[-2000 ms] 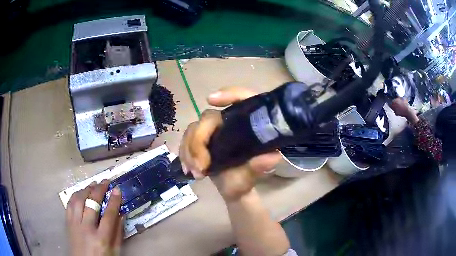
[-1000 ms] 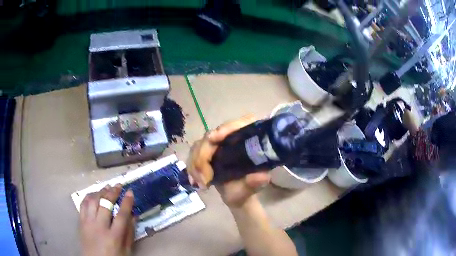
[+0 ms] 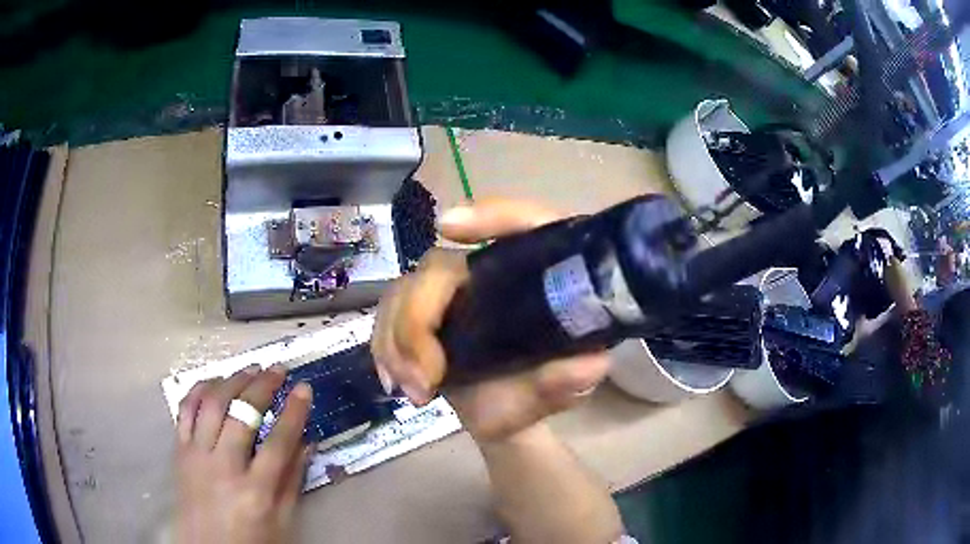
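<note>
My right hand (image 3: 479,340) is closed around a thick black electric screwdriver (image 3: 532,303) with a pale label, held tilted over the housing's right part. Its tip is hidden by the hand. A dark glossy plastic housing (image 3: 346,391) lies on a white scuffed fixture plate (image 3: 351,465). My left hand (image 3: 243,446), with a pale band on one finger, rests its fingertips on the housing's left end and presses it on the plate. Single screws on the housing cannot be made out.
A silver-grey screw feeder (image 3: 319,170) stands behind the plate, with a dark screw pile (image 3: 415,221) beside it. White bowls (image 3: 697,159) with black parts stand at the right. A green strip (image 3: 461,165) crosses the bench. A person's patterned sleeve (image 3: 923,345) shows far right.
The view has shifted, so the feeder, plate and bowls lie further right in the picture. Both hands keep their holds. The screwdriver remains over the housing's right part.
</note>
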